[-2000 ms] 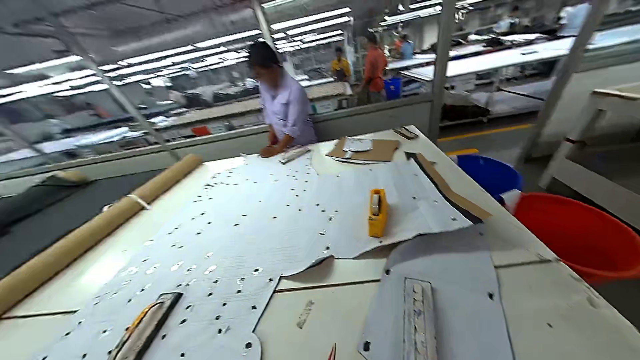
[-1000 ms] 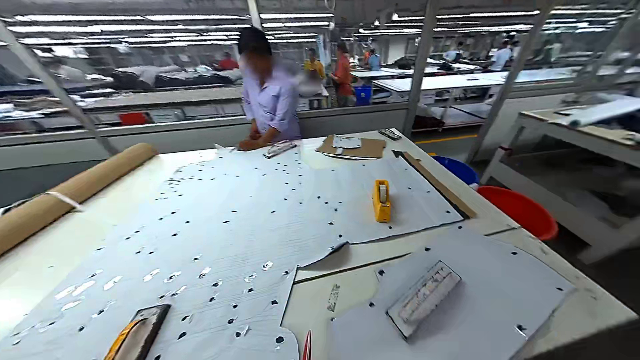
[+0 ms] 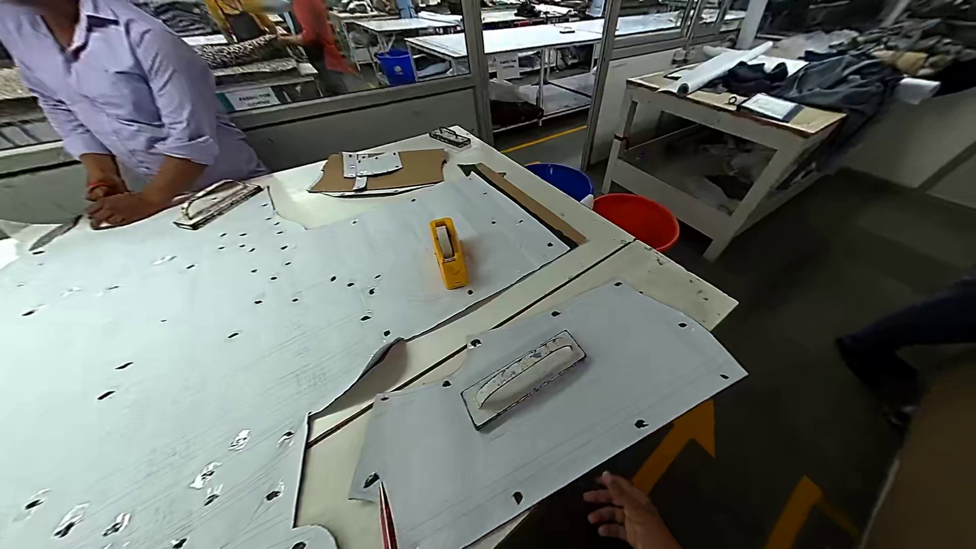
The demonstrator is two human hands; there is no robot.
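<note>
My right hand (image 3: pixel 627 512) is at the bottom, past the table edge, fingers apart and holding nothing. Nearest to it lies a grey-white pattern sheet (image 3: pixel 610 366) with small holes, partly overhanging the edge. On that sheet rests a white block weight with a handle (image 3: pixel 524 377). The tip of a red pointed tool (image 3: pixel 387 518) shows at the sheet's lower left; what holds it is not visible. My left hand is not in view. A larger perforated sheet (image 3: pixel 191 366) covers the left of the table, with a yellow tape dispenser (image 3: pixel 449 254) on it.
Across the table a person (image 3: pixel 145 99) has both hands at the large sheet, beside a handled weight (image 3: pixel 219 203). Brown card pieces (image 3: pixel 427 164) lie at the back. Blue (image 3: pixel 563 180) and red (image 3: pixel 637 219) tubs stand by the right edge, near a side table (image 3: pixel 732 126).
My right hand has come into view at the lower right. The view has swung right, and the near weight's full handle now shows on the sheet.
</note>
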